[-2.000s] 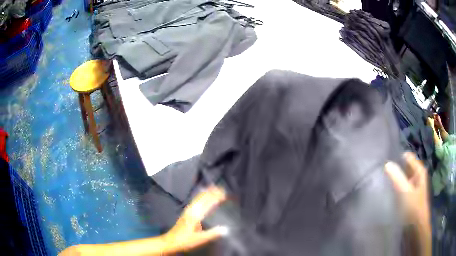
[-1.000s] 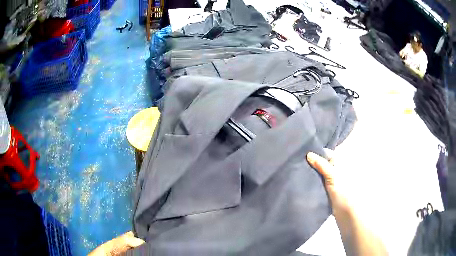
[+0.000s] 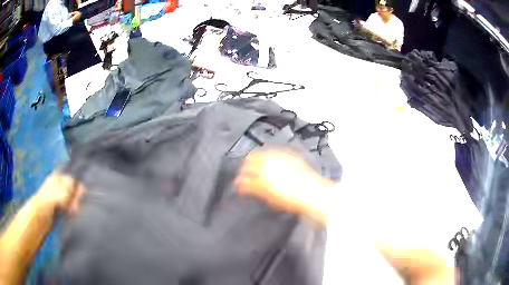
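A grey suit jacket (image 3: 139, 222) fills the lower left and middle, blurred by motion, over a pile of similar jackets on the white table (image 3: 379, 167). Its lapel and open collar show at the upper middle. My left hand (image 3: 64, 192), blurred, is closed on the jacket's left edge. My right hand (image 3: 273, 175), also blurred, has its fingers curled at the lapel just below the collar; its fingertips are partly hidden. Dark hanger hooks (image 3: 325, 127) stick out beyond the collar.
Loose black hangers (image 3: 268, 86) lie beyond the pile. A greenish-grey jacket (image 3: 150, 72) with a dark tag lies at the upper left. Dark folded garments (image 3: 432, 80) line the far right side. A person (image 3: 385, 28) is across the table, another (image 3: 56, 22) at the upper left.
The view has shifted along the table. My left hand has risen with the jacket's left edge. My right hand has moved from the jacket's right side to the lapel. The jacket's collar opening has narrowed.
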